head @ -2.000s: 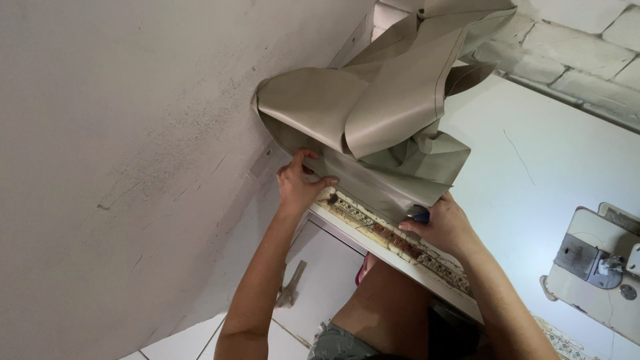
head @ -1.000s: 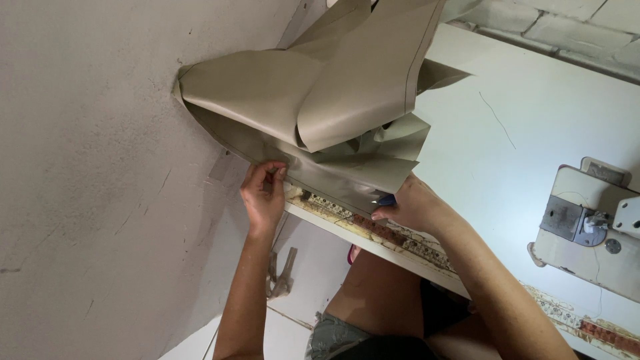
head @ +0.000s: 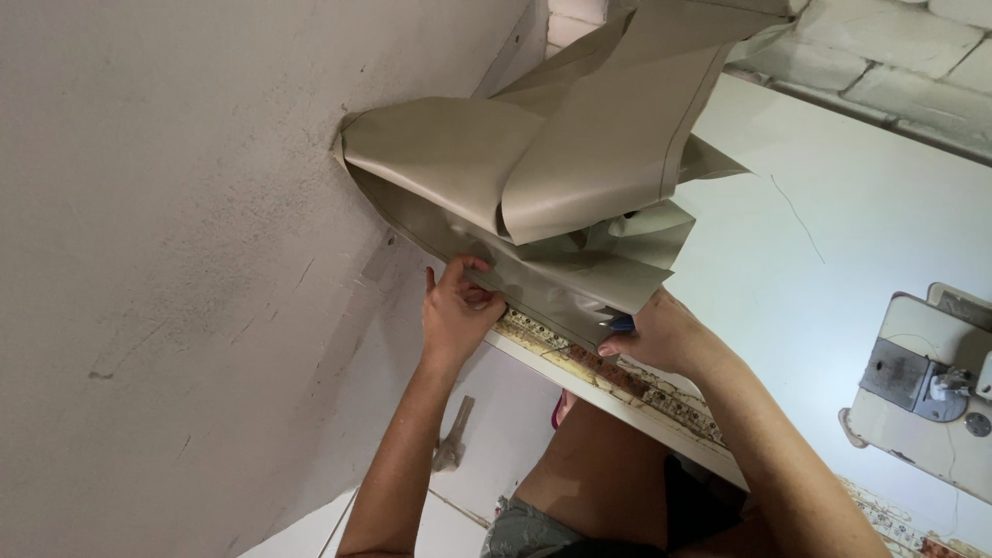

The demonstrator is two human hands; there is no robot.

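A large piece of stitched beige sheet material (head: 434, 147), like vinyl or coated fabric, lies folded over the white table and reaches the wall. My left hand (head: 462, 310) pinches its lower edge near the table's front corner. My right hand (head: 666, 329) holds the same edge farther right, together with a small blue tool (head: 618, 322) with a metal tip, partly hidden by the fingers. A worn measuring tape (head: 620, 376) is stuck along the table's front edge, just below the material.
A sewing machine bed (head: 891, 403) with metal plate is at the right. The painted wall (head: 194, 232) rises close at the left. A loose thread (head: 798, 221) lies on the white tabletop (head: 821, 310). Painted blocks (head: 883, 46) stand behind.
The hands keep hold of the material's lower edge. The view has shifted between frames. Nothing has plainly been let go.
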